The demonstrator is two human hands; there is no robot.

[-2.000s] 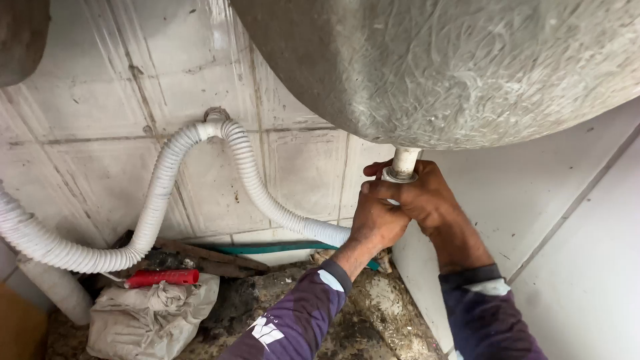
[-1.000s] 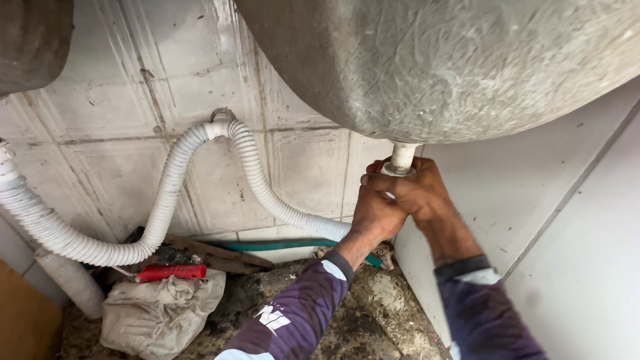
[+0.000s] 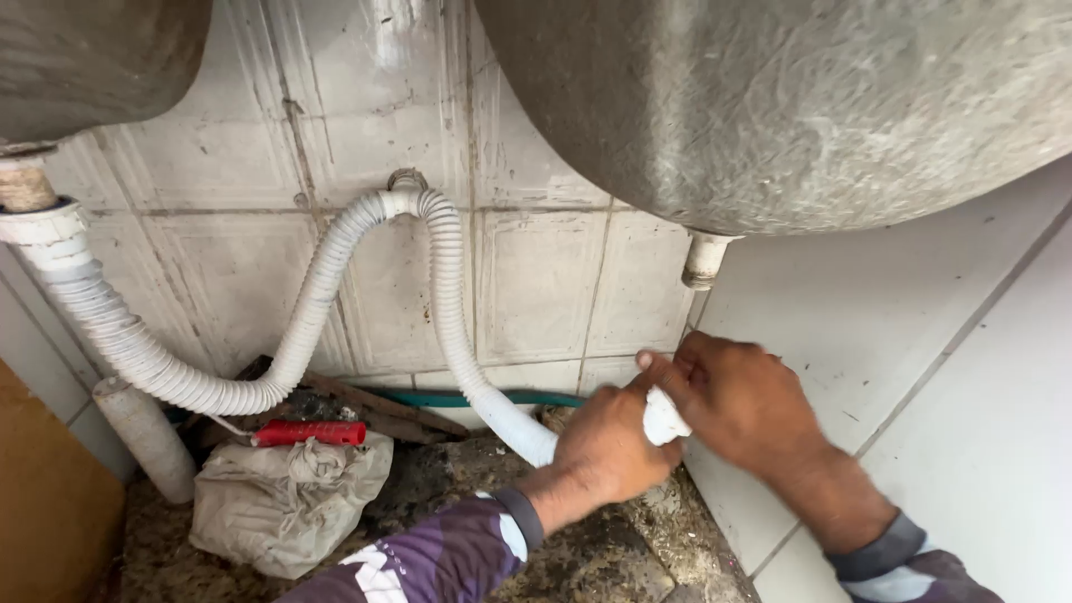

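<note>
A white corrugated drain hose (image 3: 448, 293) runs from a wall fitting down to my hands. My left hand (image 3: 615, 444) is closed around its right end, where a white end fitting (image 3: 664, 416) shows between the hands. My right hand (image 3: 745, 398) is beside that fitting, its thumb over the left hand's index finger; whether it grips anything is hidden. Above them, the short white outlet pipe (image 3: 703, 261) hangs under the right metal basin (image 3: 779, 117), apart from the hands. The hose's left branch joins a white nut (image 3: 50, 234) under the left basin (image 3: 92, 67).
On the stained floor (image 3: 586, 561) lie a tied pale plastic bag (image 3: 276, 511) and a red-handled tool (image 3: 310, 432). A capped pipe stub (image 3: 146, 435) stands at the left. A teal hose (image 3: 469, 398) runs along the tiled wall. A side wall (image 3: 837, 335) borders my right arm.
Both hands have moved down from the right basin's outlet pipe, which they covered before and which now shows its lower end. The hose end has come down with them.
</note>
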